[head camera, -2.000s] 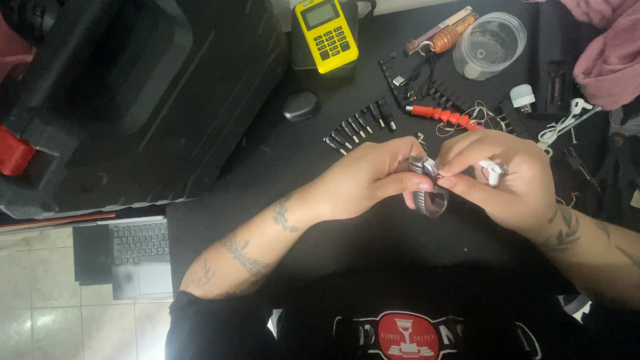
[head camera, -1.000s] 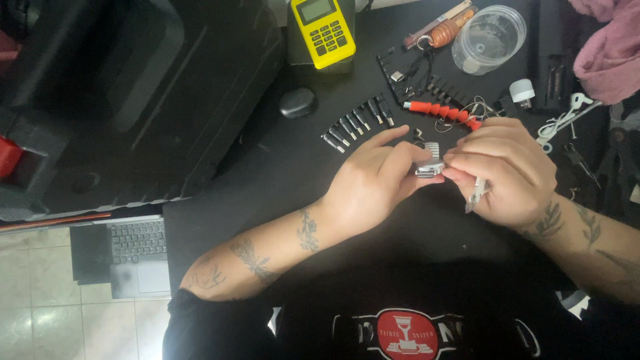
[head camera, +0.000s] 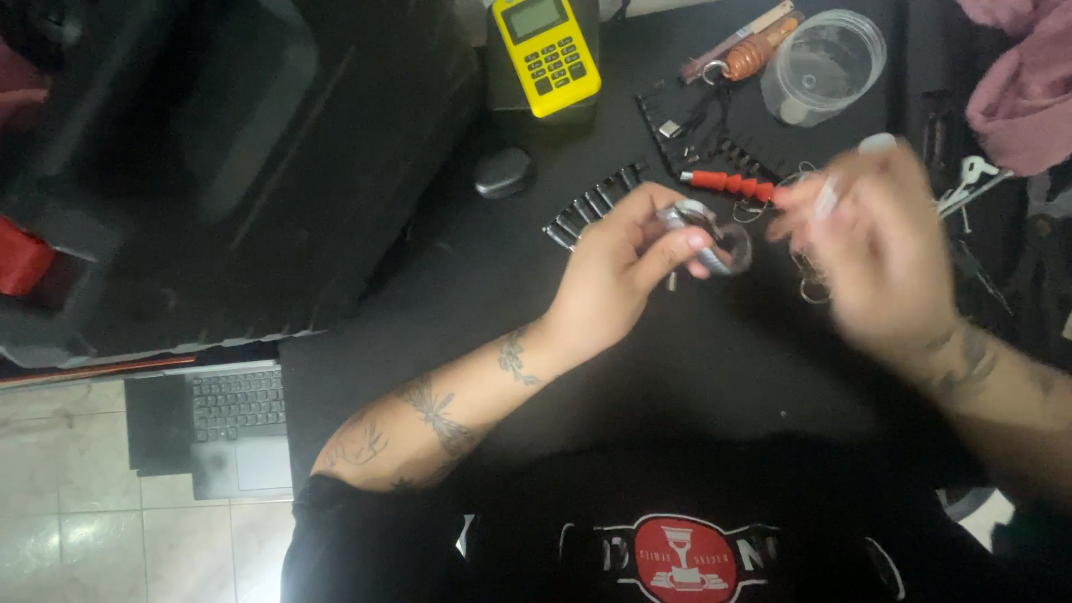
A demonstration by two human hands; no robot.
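Observation:
My left hand (head camera: 624,264) grips a metal wristwatch (head camera: 708,239) between thumb and fingers; the looped band points to the right. My right hand (head camera: 879,243) is lifted away to the right of it and blurred by motion. A small white object (head camera: 827,198) shows at its fingers, too blurred to name. Beside those fingers lies a red flexible bit extension (head camera: 729,182). A row of metal sockets (head camera: 586,205) lies just behind my left hand.
Farther back stand a yellow card terminal (head camera: 553,54) and a clear plastic jar (head camera: 825,67). A dark rounded case (head camera: 503,172) lies on the black table. A large black hard case (head camera: 209,167) fills the left, and pink cloth (head camera: 1026,92) hangs at the right.
My right hand has moved away from the watch, to the right; before, both hands were together at it. My left hand still holds the watch.

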